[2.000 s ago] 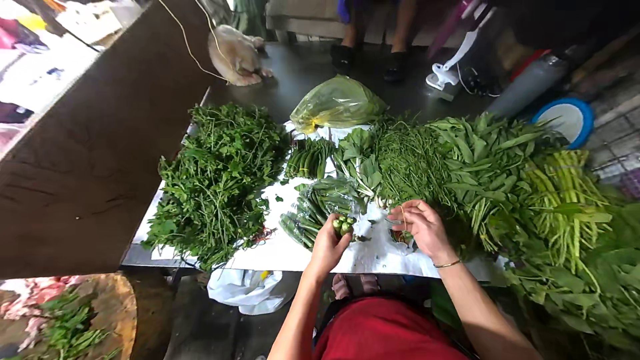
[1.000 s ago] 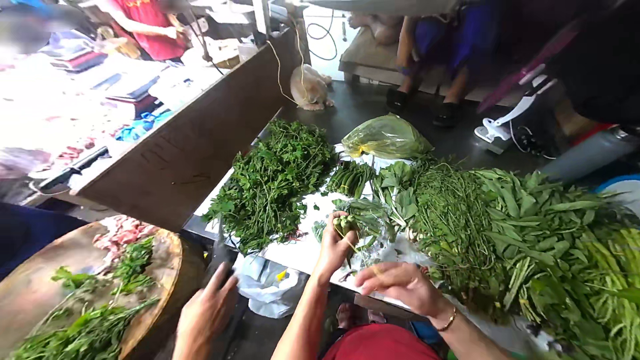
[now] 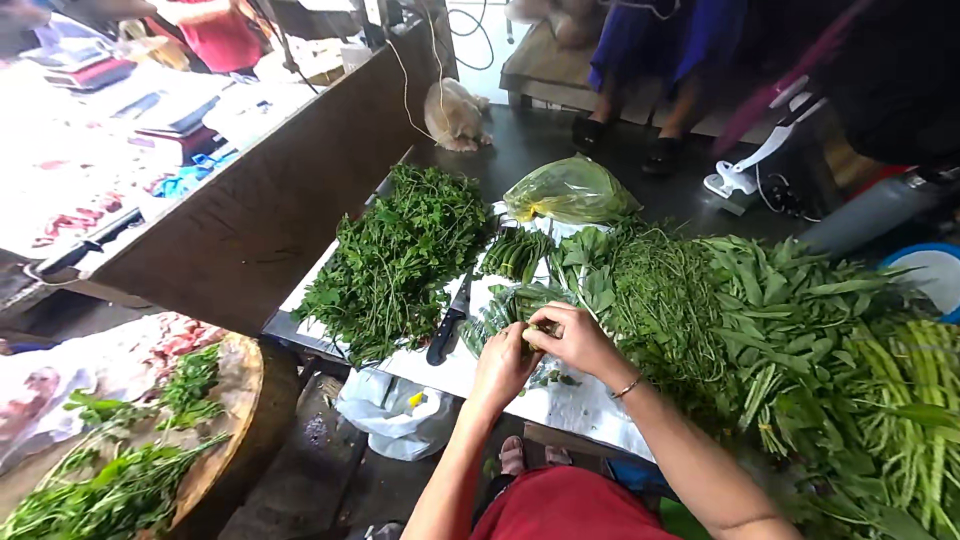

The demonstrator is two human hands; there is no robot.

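My left hand point(image 3: 507, 363) holds small round green vegetables, mostly hidden by the fingers. My right hand point(image 3: 571, 337) meets it from the right, its fingertips pinched at the same vegetables; a bracelet is on that wrist. Beneath both hands lies a clear plastic bag of long green vegetables point(image 3: 492, 318). A knife with a black handle point(image 3: 445, 336) rests left of the hands, beside a big heap of leafy greens point(image 3: 405, 255). Just beyond are a tied bundle of green pods point(image 3: 516, 253) and a knotted plastic bag of greens point(image 3: 574, 191).
More greens point(image 3: 780, 300) are piled to the right. A white plastic bag point(image 3: 401, 420) hangs below the table's front edge. At lower left stands a round wooden block point(image 3: 244, 397) with meat and herbs. A wooden partition point(image 3: 262, 195) runs along the left; a person's feet point(image 3: 664, 154) are behind.
My right hand has come in to meet my left at the small vegetables. Another hand, seen at lower left one second ago, is out of view, and the knife now lies on the table.
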